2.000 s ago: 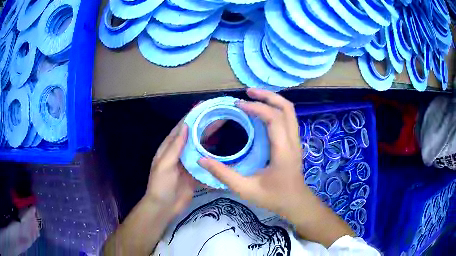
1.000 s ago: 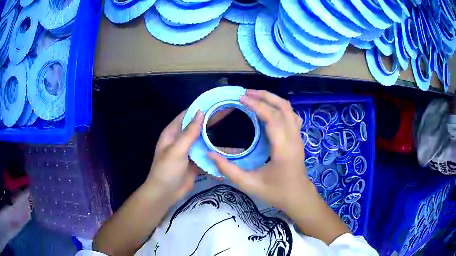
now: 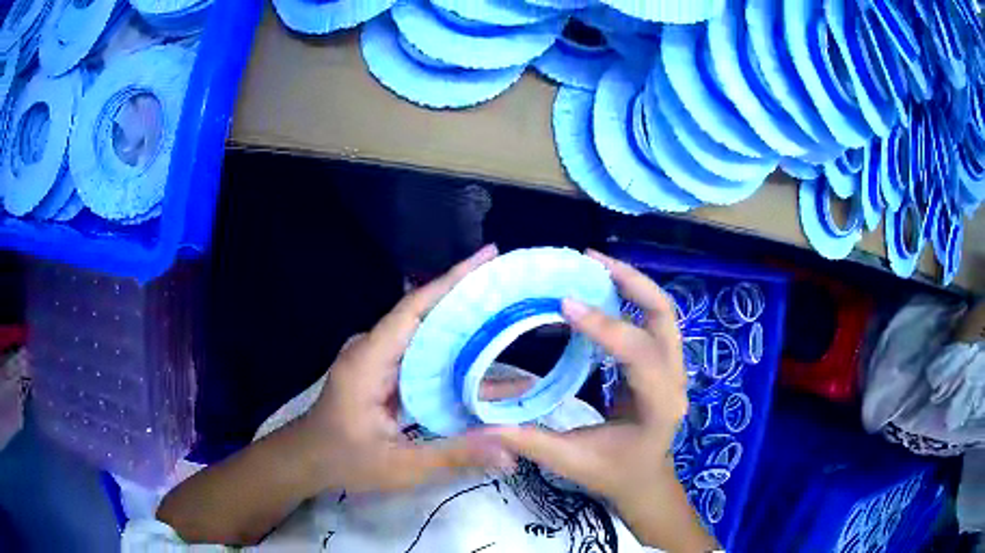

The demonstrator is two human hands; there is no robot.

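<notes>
A pale-blue wide ring (image 3: 443, 346) with a scalloped edge is held tilted over my lap. A narrow ring (image 3: 471, 373) with a darker blue band stands up around its centre hole, facing me. My left hand (image 3: 362, 400) grips the wide ring's left and lower edge. My right hand (image 3: 637, 389) grips its right side, with a finger on top near the narrow ring and the thumb at the bottom. The thumbs come close together below the hole. Part of the wide ring's lower edge is hidden by my hands.
Finished rings (image 3: 702, 119) lie heaped on the brown bench (image 3: 324, 103). A blue tray (image 3: 200, 140) of wide rings is at left, above purplish crates (image 3: 108, 367). A blue bin (image 3: 761, 400) of narrow rings is low at right. A grey-white bundle (image 3: 918, 367) is at far right.
The held ring has tilted and sits slightly lower and further right. My left fingers have moved from beside the hole to the outer edge. The view has turned, shifting the bench and tray.
</notes>
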